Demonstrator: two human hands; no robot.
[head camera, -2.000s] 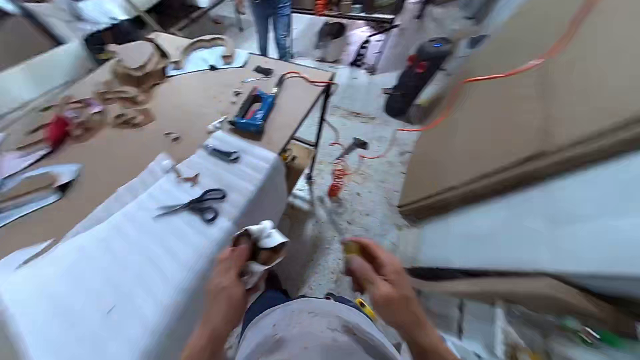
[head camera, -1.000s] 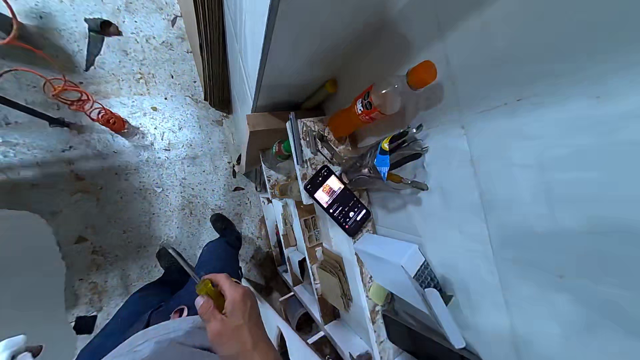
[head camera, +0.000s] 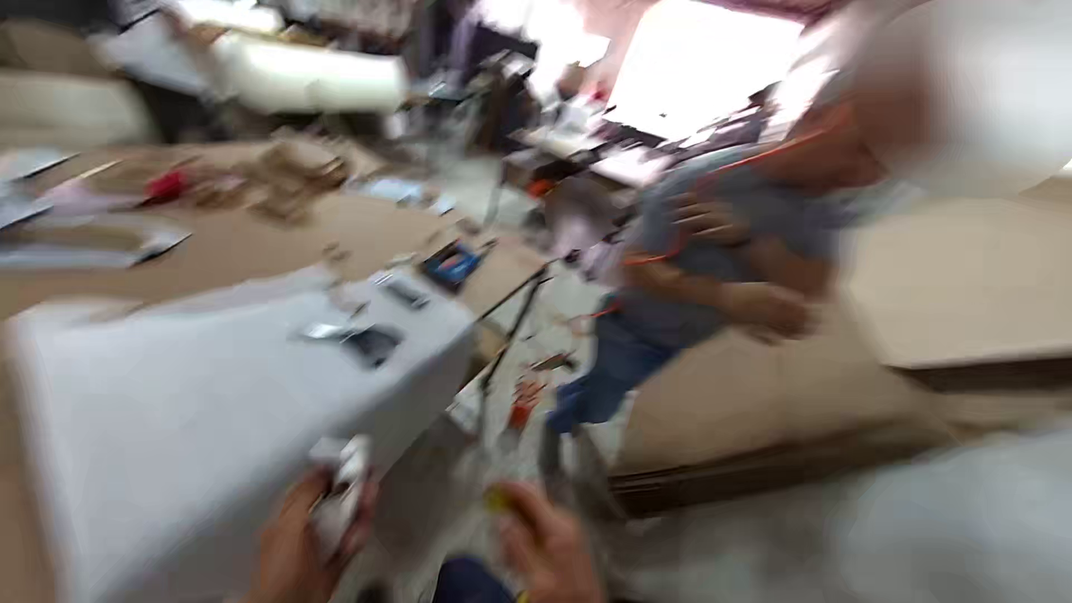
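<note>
The view is blurred. My left hand (head camera: 314, 532) grips a small white wrapped piece (head camera: 342, 494), low in the view beside the table's edge. My right hand (head camera: 544, 544) is closed around a tool with a yellow handle (head camera: 497, 500); its shaft does not show clearly. On the white sheet (head camera: 226, 402) over the table lie scissors with dark handles (head camera: 373, 342). A small dark tool (head camera: 402, 291) rests farther back on that sheet. Behind it, on the brown tabletop, is a blue and black staple gun (head camera: 452, 264).
A person in a grey shirt (head camera: 703, 251) stands at the right behind the table corner, near an orange hose (head camera: 670, 258). Large brown boards (head camera: 754, 402) fill the right side. Cut pieces (head camera: 293, 172) lie on the far tabletop. An orange coiled hose (head camera: 525, 402) lies on the floor.
The view has swung from the shelf with the phone and bottle back to the table. The person in grey now stands by the boards. My left hand is again fully in view with the white piece.
</note>
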